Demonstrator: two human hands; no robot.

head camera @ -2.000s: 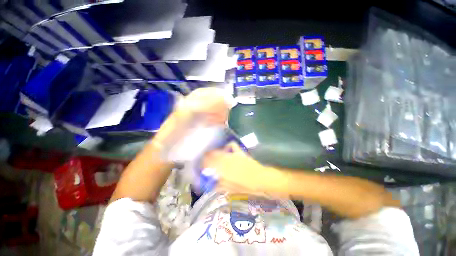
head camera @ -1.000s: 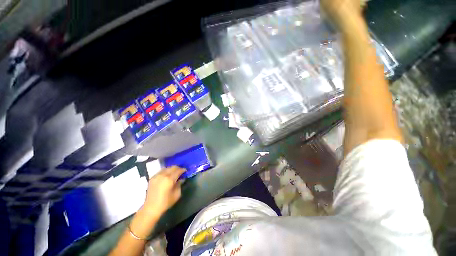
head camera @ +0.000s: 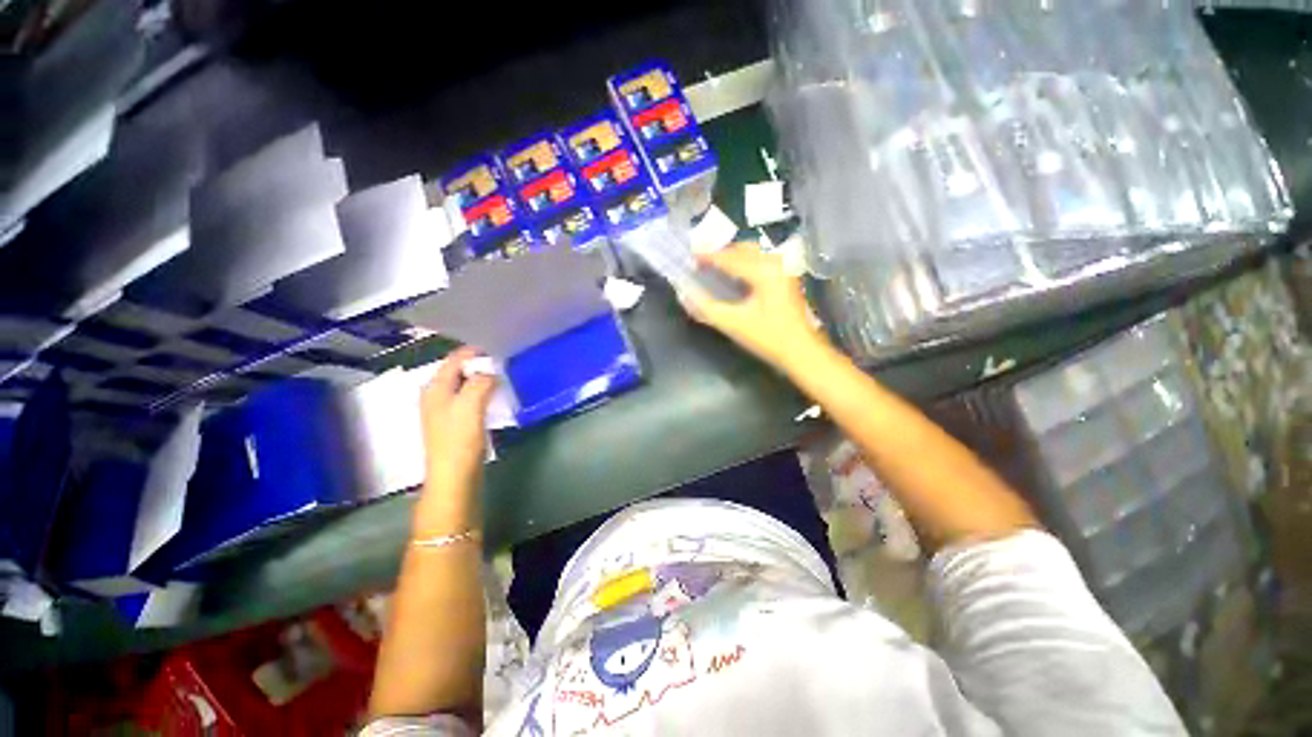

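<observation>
An open blue retail box (head camera: 573, 369) lies on the green bench in front of me, its grey-white lid flap (head camera: 511, 305) raised at the back. My left hand (head camera: 463, 386) is at the box's left end, its fingertips closed on a small white part (head camera: 481, 369). My right hand (head camera: 751, 305) is right of the box, above the bench, and holds a flat pale grey bagged device (head camera: 676, 262) that points up and left toward the closed boxes.
Closed blue boxes (head camera: 547, 187) stand in a row at the far bench edge. Open box stock (head camera: 274, 446) leans at left. Clear blister trays (head camera: 1007, 159) are stacked at right, more trays (head camera: 1137, 461) below. White scraps (head camera: 712, 231) lie near the boxes. A red crate (head camera: 245, 691) is at lower left.
My right hand has come back from over the blister trays to beside the open box, now with a bagged device. My left hand stays at the box's left end. The view has turned.
</observation>
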